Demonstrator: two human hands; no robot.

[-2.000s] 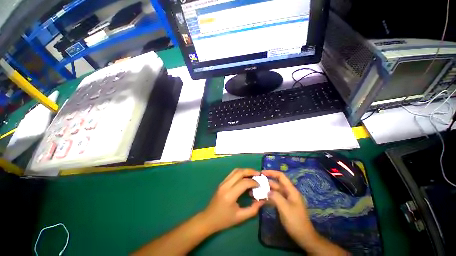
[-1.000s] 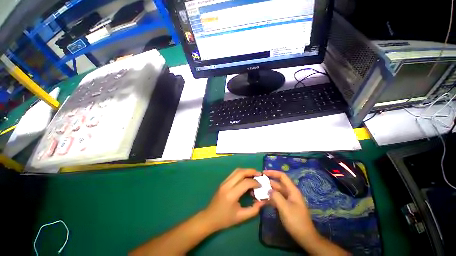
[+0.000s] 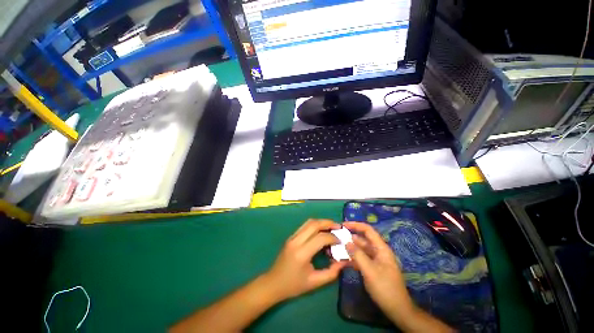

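A small white device is held between the fingertips of both my bare hands, above the left edge of the mouse mat. My left hand grips it from the left, fingers curled around its edge. My right hand grips it from the right, with the thumb at its right side. The fingers hide its edges, and its face looks plain white and overexposed, so no detail can be read.
A mouse lies on the patterned mat. Behind are a keyboard, monitor and grey tester. White trays stand left beside black trays. A dark box is at right, a loose cord at left.
Both hands stay in the same place. The white device has turned slightly between the fingers, and the right thumb has shifted a little over it.
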